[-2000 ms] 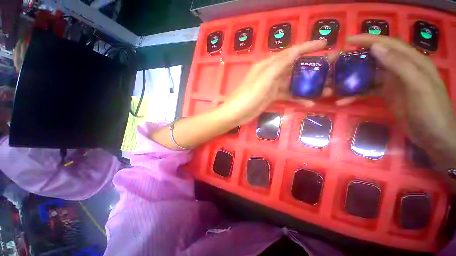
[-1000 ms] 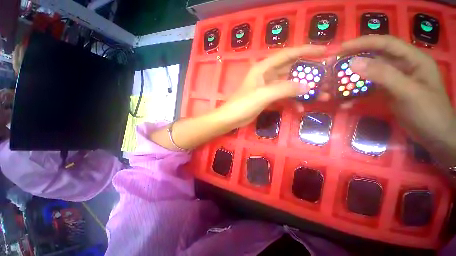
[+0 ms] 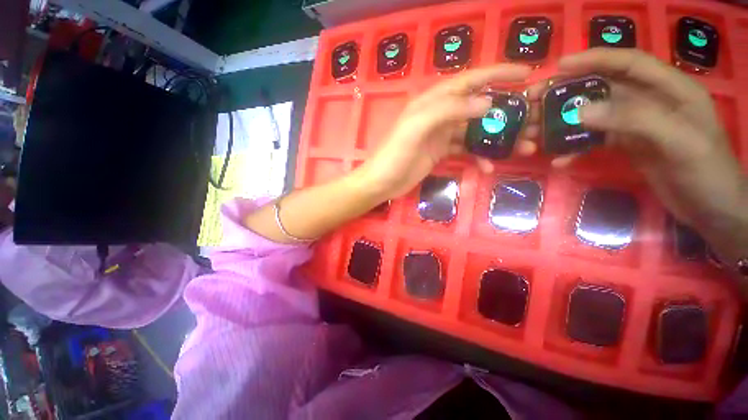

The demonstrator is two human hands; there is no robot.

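My left hand (image 3: 426, 127) holds a smartwatch (image 3: 497, 135) above the red foam tray (image 3: 332, 123), its thumb at the top of the screen. My right hand (image 3: 668, 123) holds a second smartwatch (image 3: 564, 127) close beside the first, its thumb over the right part of the screen. Both screens show a green round graphic on black. In the far tray row, green-display watches (image 3: 453, 47) sit in their pockets. In the two near rows sit dark-screen watches (image 3: 503, 296), some with white glare. My right hand and wrist partly hide the right side of the tray.
A large black panel (image 3: 107, 156) stands at the left. Between it and the tray lie paper sheets (image 3: 256, 152), one white and one yellow, with a thin black cable (image 3: 230, 139) across them. A person's purple sleeve (image 3: 90, 283) shows below the panel. Metal framing (image 3: 271, 55) runs behind.
Both held screens went from blue-purple dials to coloured round app icons, and now show the green round graphic. My thumbs moved onto the screens. The hands stay in nearly the same place.
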